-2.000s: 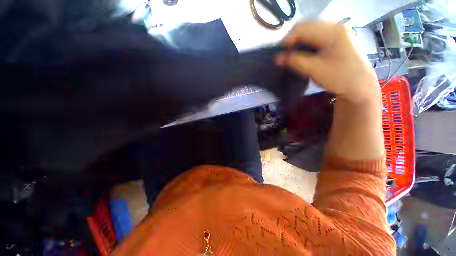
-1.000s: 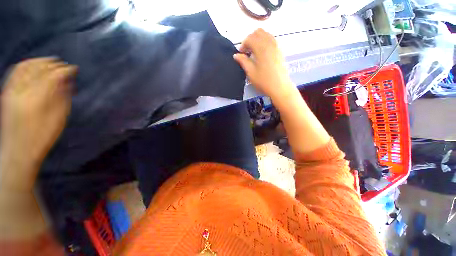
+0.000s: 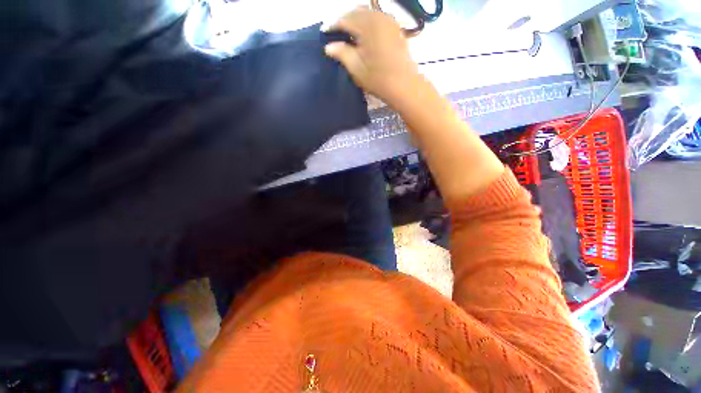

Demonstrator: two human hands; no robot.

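Observation:
Black fabric point(image 3: 192, 146) covers the left side of the view, lies over the left part of the white machine bed and hangs over the table's front edge towards the lap. My right hand point(image 3: 374, 52) pinches the upper right edge of the fabric between thumb and fingers, above the bed. My left hand is not visible; the fabric fills the area where the left arm would show. Scissors point(image 3: 430, 12) with dark loop handles lie at the top edge, just beyond my right hand, partly cut off and partly hidden by it.
A ruler strip point(image 3: 515, 100) runs along the table's front edge. A red plastic basket point(image 3: 621, 199) holding dark cloth pieces stands at the lower right, with a thin cable hanging over it. Clear plastic bags point(image 3: 661, 115) lie at the far right. A bright glare is at the top left.
My left hand, earlier over the fabric at the left, is out of sight. The fabric is raised and spread across the left side. My right hand has moved slightly up and left with its edge.

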